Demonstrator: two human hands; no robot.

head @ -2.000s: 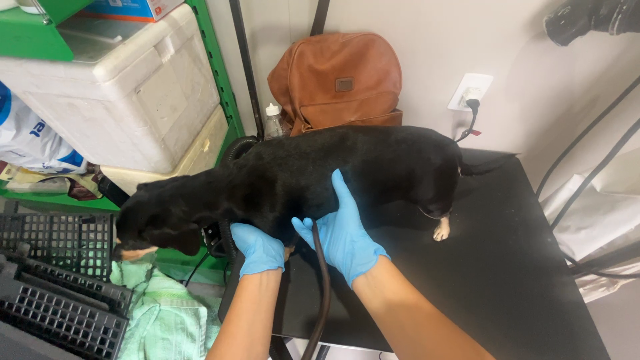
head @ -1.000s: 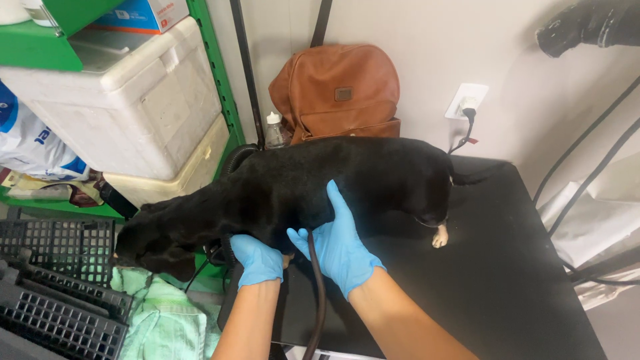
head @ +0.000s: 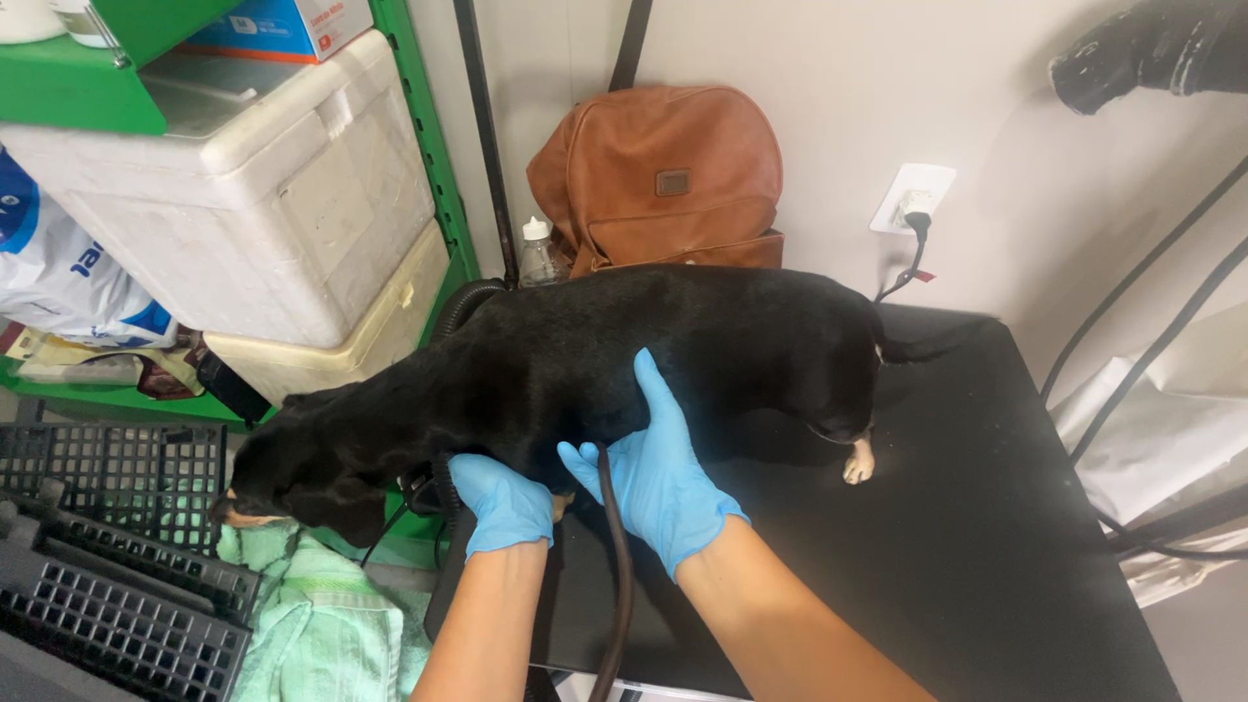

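Observation:
A black dog [head: 624,351] with light paws stands on a black table [head: 829,575], its head lowered past the left edge. Both of my hands wear blue gloves. My left hand [head: 500,504] lies against the dog's chest by the front leg, its fingertips hidden beneath the body. My right hand [head: 648,468] rests on the dog's side behind the front leg, palm toward the belly, thumb pointing up and fingers apart. A dark brown cord or strap [head: 618,575] hangs by the right fingertips; whether they grip it cannot be told.
Behind the dog are a brown leather backpack [head: 673,175], a clear bottle [head: 538,255] and a plugged-in cord [head: 916,249]. Foam boxes [head: 244,195] fill a green shelf [head: 448,214] at left. Black plastic grates [head: 127,604] and a green towel [head: 327,614] lie below the dog's head.
The dog's head has dipped slightly toward the towel and grates since the earliest frame. Both hands stay in nearly the same places on its body.

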